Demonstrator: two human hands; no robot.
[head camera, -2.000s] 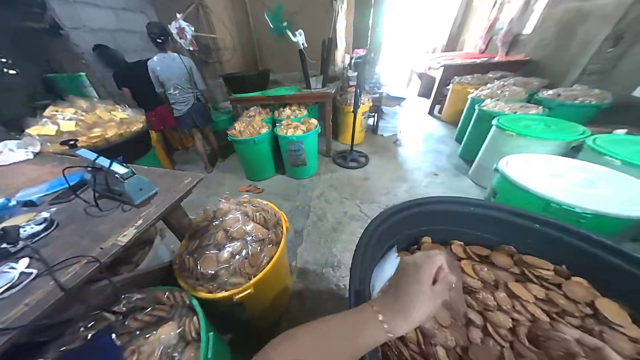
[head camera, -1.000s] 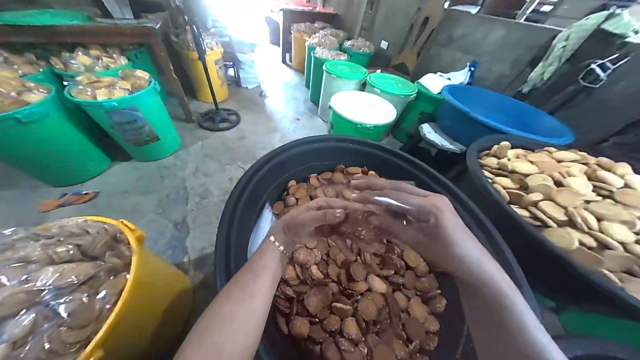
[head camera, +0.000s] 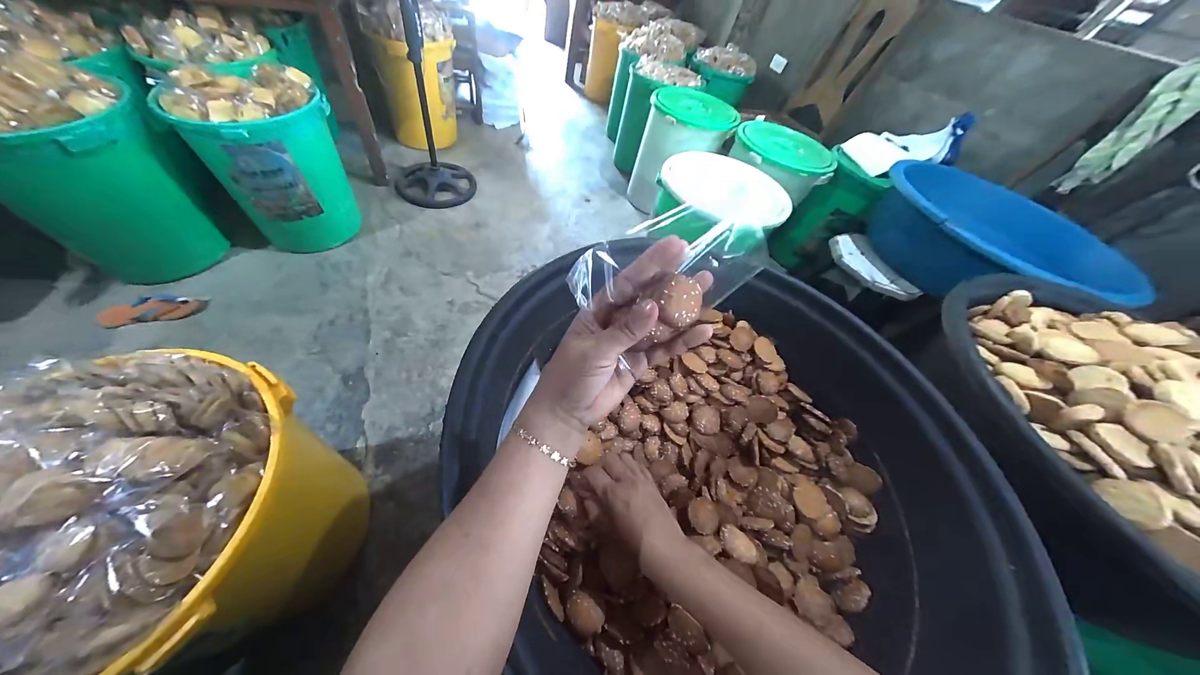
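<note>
My left hand (head camera: 600, 352), with a bracelet at the wrist, is raised over the far left part of a large black tub (head camera: 937, 441). It grips a clear plastic bag (head camera: 741, 253) together with a few brown cookies (head camera: 677, 298) dotted with pale specks. Below it, my right hand (head camera: 626, 492) rests among the loose brown cookies (head camera: 750, 487) in the tub; its fingertips are partly hidden, and whether it holds any cookie cannot be told. A white sheet edge (head camera: 518, 403) shows inside the tub's left wall.
At the left stands a yellow bucket (head camera: 323, 516) of bagged cookies. To the right are a black tub of pale cookies (head camera: 1097, 375) and a blue basin (head camera: 1022, 234). Green buckets (head camera: 272, 178), lidded buckets (head camera: 694, 111), a stand with a round base (head camera: 436, 185) and slippers (head camera: 152, 311) lie beyond.
The hands, close together above the cookies one second ago, have parted: the right is down among them, the left holds up the bag and cookies. The view has swung right since two seconds ago.
</note>
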